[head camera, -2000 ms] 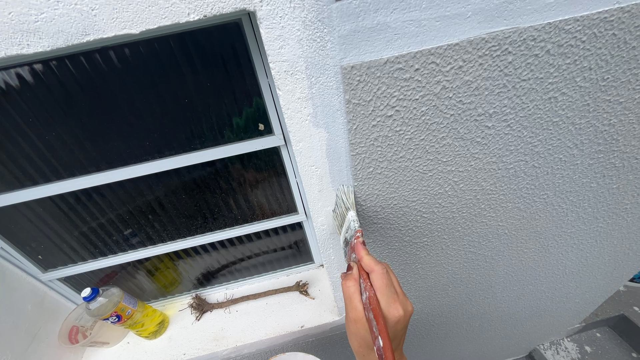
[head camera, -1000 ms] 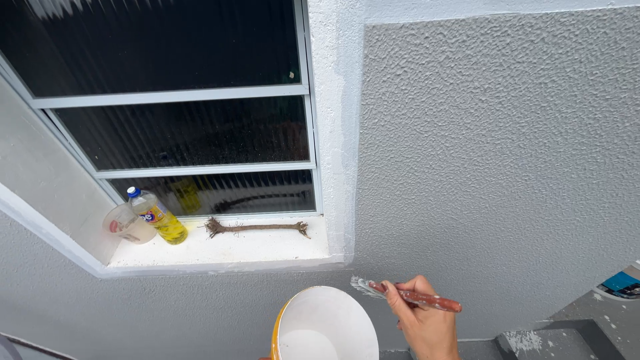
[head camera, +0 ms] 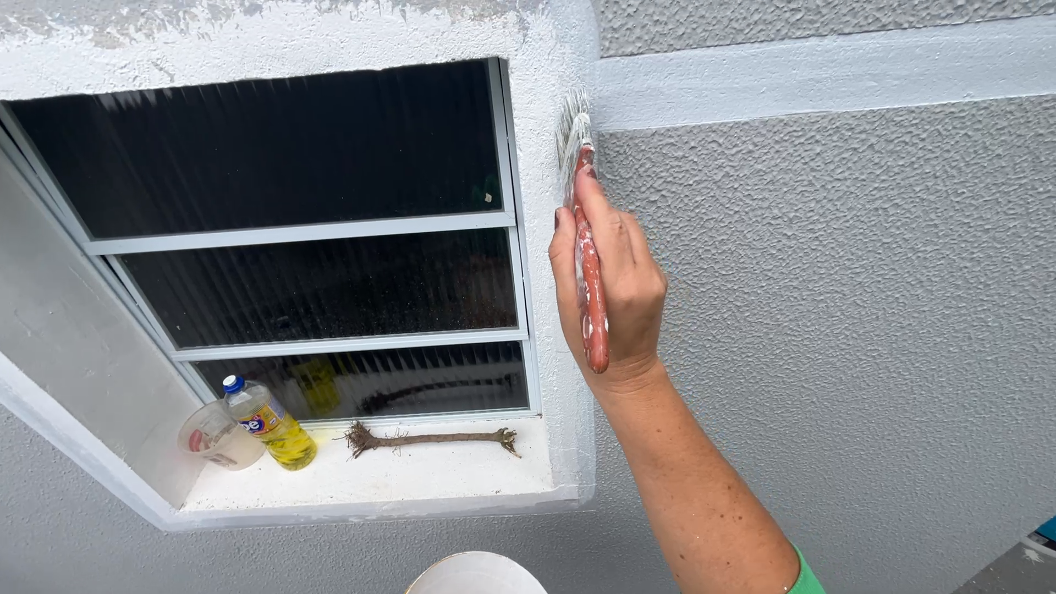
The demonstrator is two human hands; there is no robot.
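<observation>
My right hand (head camera: 623, 280) grips a paintbrush (head camera: 591, 272) with a red, paint-spattered handle. Its white-coated bristles touch the white border (head camera: 540, 165) to the right of the window, near the corner where a pale horizontal band (head camera: 808, 74) meets it. Textured grey wall (head camera: 841, 289) lies to the right of my hand. At the bottom edge shows the rim of a white paint container (head camera: 477, 575); whatever holds it is out of view. My left hand is not seen.
On the white window sill (head camera: 412, 483) stand a translucent plastic cup (head camera: 223, 441) and a bottle of yellow liquid with a blue cap (head camera: 280, 429). A dry, rooted stem (head camera: 437, 440) lies beside them. The window frame (head camera: 330, 233) holds dark ribbed glass.
My right hand has carried the brush from beside the paint container up to the white border, where its bristles now touch. The container shows less than a second ago. The view has shifted.
</observation>
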